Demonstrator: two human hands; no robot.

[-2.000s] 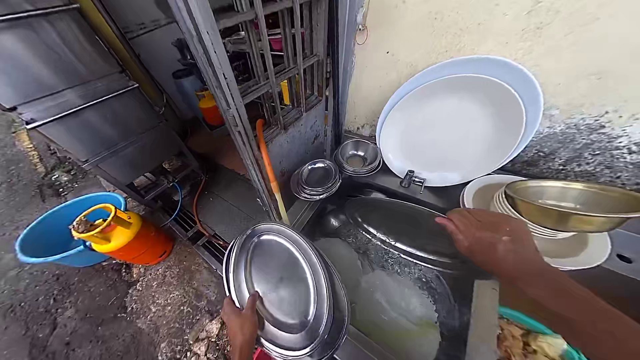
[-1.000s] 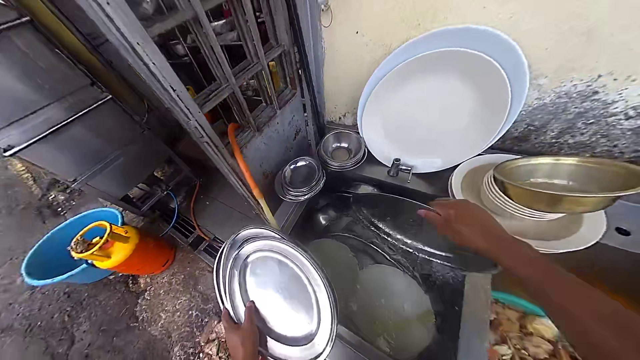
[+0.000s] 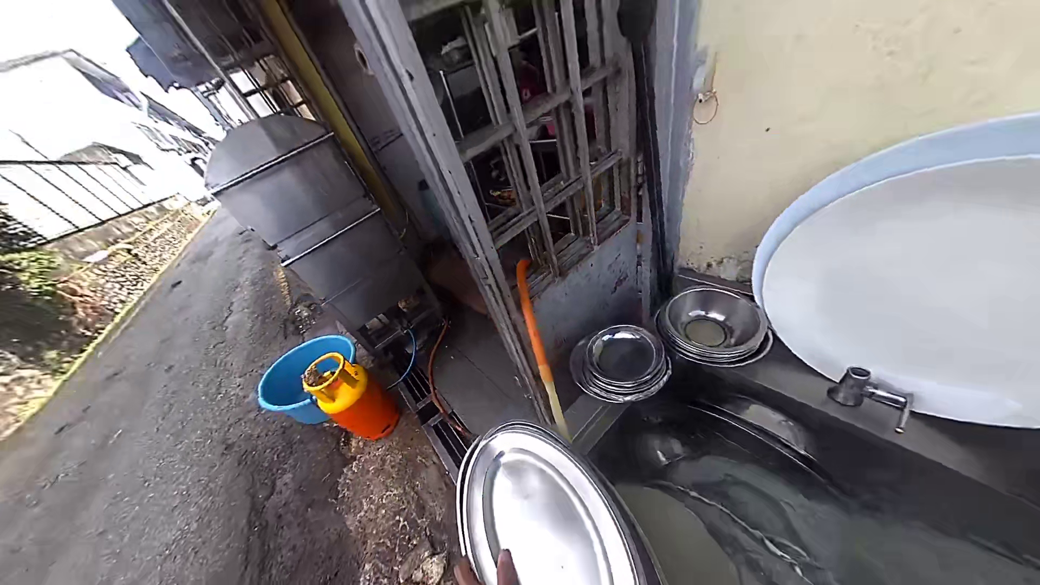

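At the bottom edge, the fingers of my left hand (image 3: 489, 569) rest on the near rim of a stack of oval steel platters (image 3: 540, 516); the rest of that hand is cut off, so its grip is not fully seen. Right of the stack is a sink of water (image 3: 731, 496) with large platters lying in it. Beyond the sink's left end stand a stack of small round metal plates (image 3: 624, 357) and a stack of metal bowls (image 3: 715, 325). My right hand is out of view.
A metal tap (image 3: 869, 390) stands behind the sink, before large oval trays (image 3: 910, 284) leaning on the wall. An orange hose (image 3: 533, 325) runs by the barred metal door (image 3: 536, 146). On the ground at left are a gas cylinder (image 3: 357, 402) and a blue tub (image 3: 292, 378).
The view has swung left, bringing in the road. My right hand, earlier on the large oval platter in the sink, has gone out of view.
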